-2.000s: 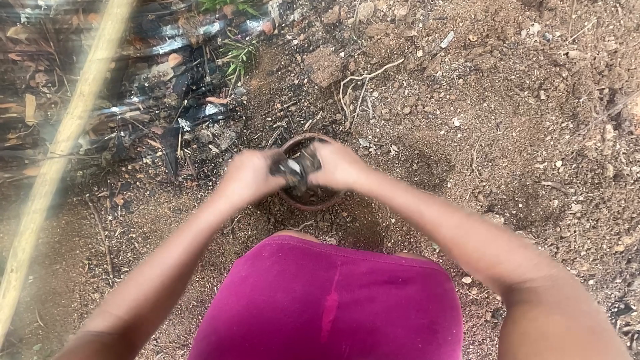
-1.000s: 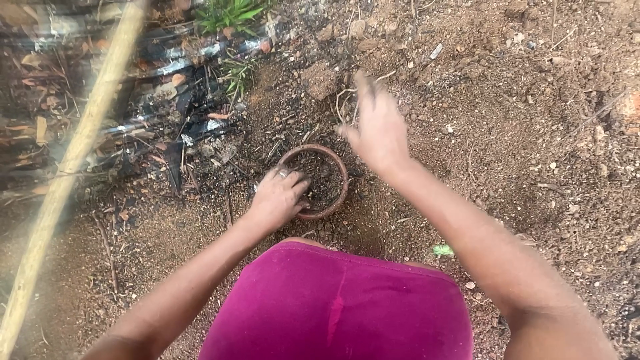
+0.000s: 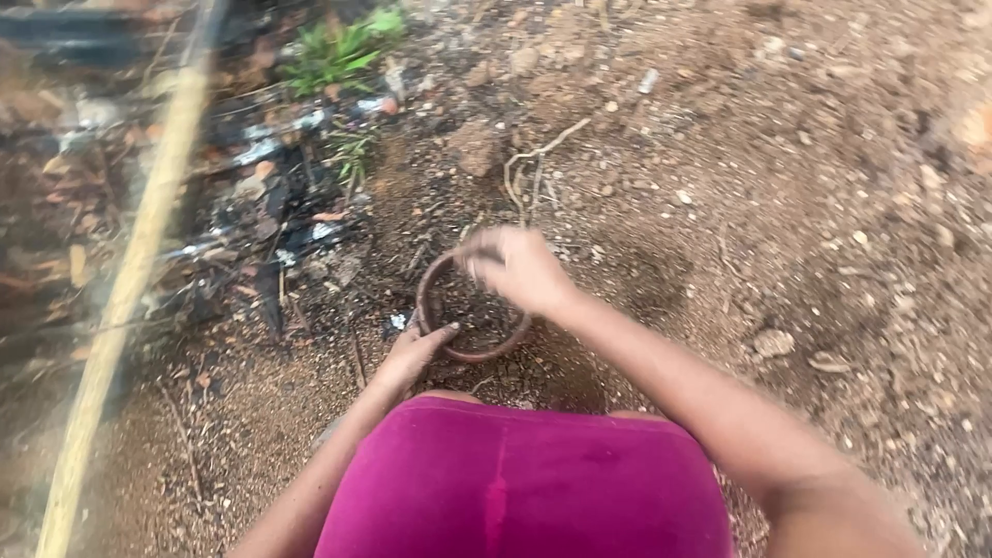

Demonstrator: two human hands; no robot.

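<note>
A round brown pot (image 3: 482, 355) with dark soil in it stands on the ground in front of my knees. My left hand (image 3: 415, 353) grips its near left side, with the thumb over the rim and the other fingers hidden outside. Over the far right part of the rim is my right hand (image 3: 515, 267), blurred, with its fingers bent down toward the soil. Whether the fingertips touch the rim or pinch anything cannot be made out.
A long pale pole (image 3: 128, 287) slants along the left. Behind it lie dark plastic sheeting (image 3: 271, 151) and dry leaves. Green grass (image 3: 337, 58) grows at the upper left. A thin root (image 3: 542, 151) lies beyond the pot, and loose stones (image 3: 773, 342) dot the brown soil.
My right hand has come back from beyond the pot's right side to over its rim. My left hand has moved from inside the pot to its outer left side.
</note>
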